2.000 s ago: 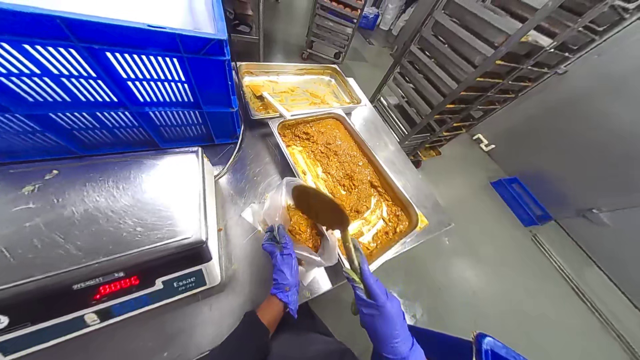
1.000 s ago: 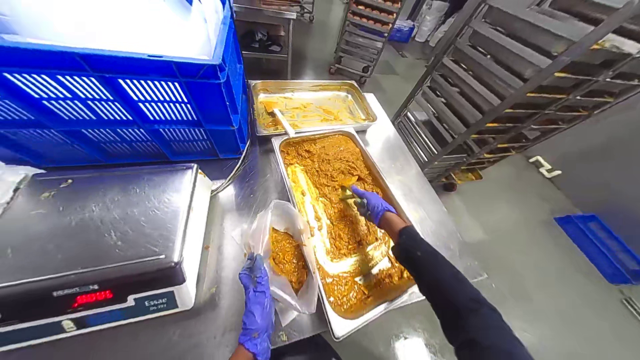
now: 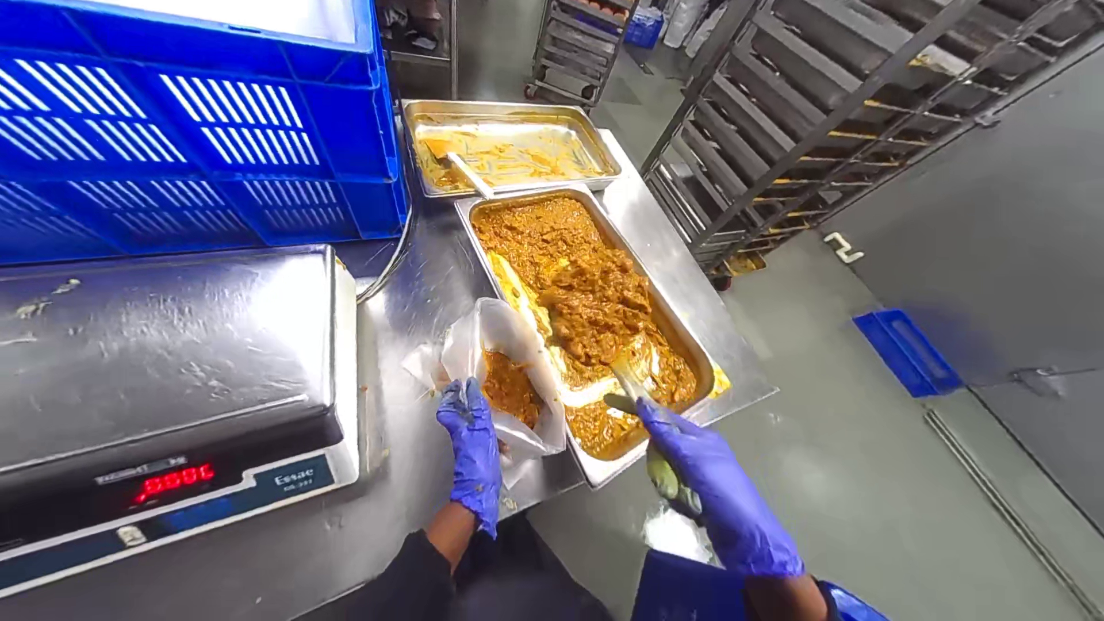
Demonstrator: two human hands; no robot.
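Note:
My left hand [image 3: 473,448], in a purple glove, pinches the rim of a translucent plastic bag [image 3: 496,323]. Inside the opened bag lies some brown-orange, saucy food [image 3: 511,388]. My right hand [image 3: 720,487], also gloved, grips the handle of a large spoon [image 3: 634,379], its bowl hidden under a heaped load of the same food [image 3: 599,302]. That load is over a deep steel pan [image 3: 694,341] of the mixture, right beside the bag. Behind it, a shallower steel pan [image 3: 604,159] is smeared with sauce and holds a utensil with a white handle [image 3: 470,175].
On the left of the steel table [image 3: 431,250] stand an Essae weighing scale [image 3: 172,362] with a lit red display and a blue plastic crate [image 3: 198,164]. Tall metal tray racks [image 3: 776,121] are at the back right. A blue crate [image 3: 907,352] lies on the floor.
My right hand has moved back from over the middle of the pan toward its near end, and the spoon now carries a heaped load. My left hand still holds the bag.

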